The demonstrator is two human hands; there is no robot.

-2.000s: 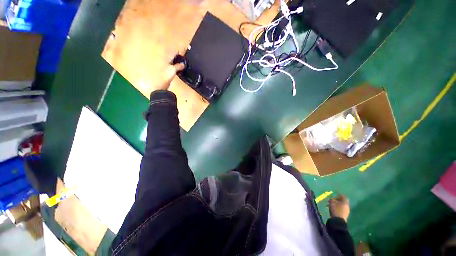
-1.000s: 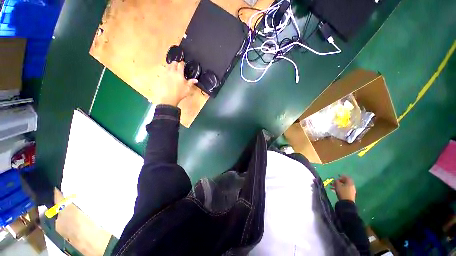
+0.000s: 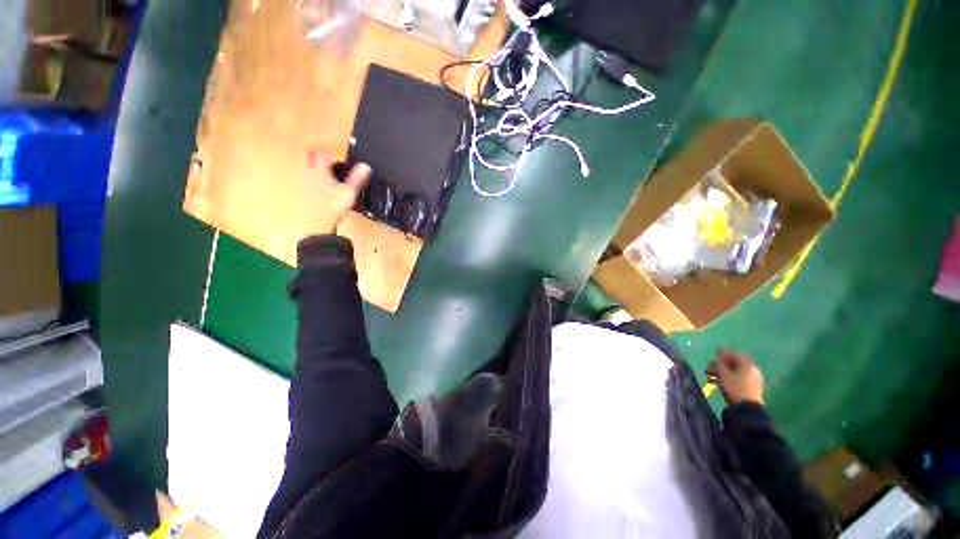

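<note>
My left hand (image 3: 345, 200) reaches over the wooden board, slightly blurred. Its thumb and fingers are around a small black rounded device (image 3: 339, 171) at the left edge of a black flat pad (image 3: 405, 132). Two more black rounded devices, one in the middle (image 3: 377, 198) and one at the right (image 3: 411, 215), lie on the pad's near edge, beside my hand. My fingers partly hide the held device. My right hand (image 3: 737, 376) hangs low at the right, away from the bench, loosely curled with nothing visible in it.
Tangled white and black cables (image 3: 526, 132) lie right of the pad, with another black pad (image 3: 642, 26) beyond. An open cardboard box (image 3: 658, 307) with plastic bags stands off the bench edge. A white sheet (image 3: 226, 421) lies at the left.
My left hand has moved from the middle device to the leftmost one. The view has shifted, so the board and cables sit further left. My right hand still hangs low.
</note>
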